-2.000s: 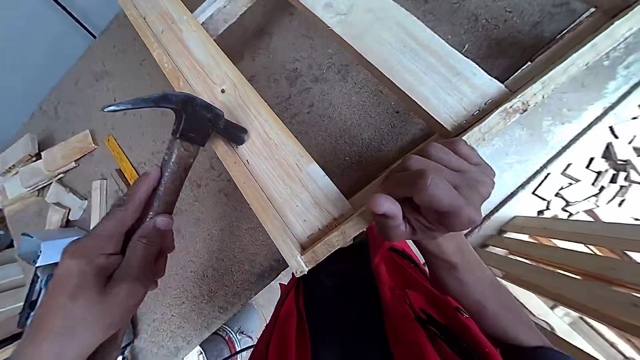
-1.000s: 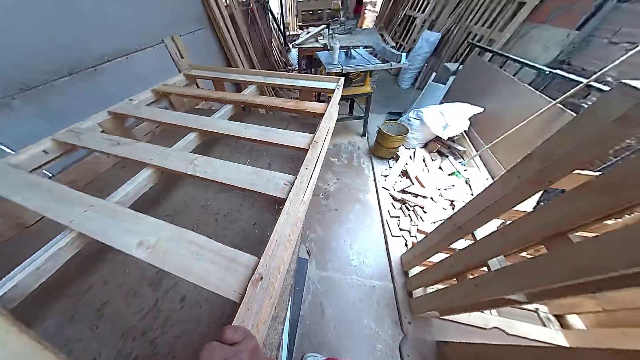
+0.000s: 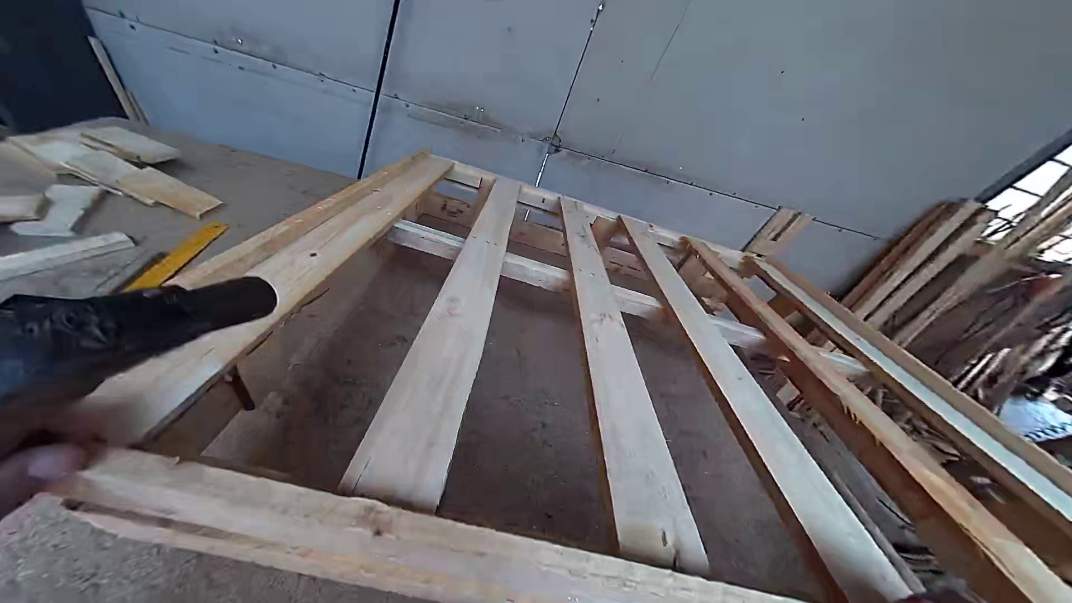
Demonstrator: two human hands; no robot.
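At the left edge, my left hand (image 3: 50, 456) is blurred and partly cut off, close to the near left corner of a slatted wooden frame (image 3: 377, 523). It appears to be round the handle of the claw hammer, but the grip itself is hidden. The dark hammer head (image 3: 151, 322) is over the leftmost slat (image 3: 335, 234), its round face pointing right. A small dark reddish shape at the bottom edge, right of the middle, may be part of my right hand (image 3: 942, 593); what it touches is not visible. Several pale slats (image 3: 452, 310) run from the near rail towards the far rail.
A yellow ruler-like strip (image 3: 177, 255) and wood offcuts (image 3: 126, 172) lie on the worktop (image 3: 260, 172) at left. Grey wall panels (image 3: 670, 109) stand behind the frame. Long boards (image 3: 913, 260) lean at the right. A stick-like piece (image 3: 241, 389) shows below the leftmost slat.
The view has swung strongly twice, from the frame's corner to the room, then back across the slats. The hammer, unseen one second ago, is in view again at the left.
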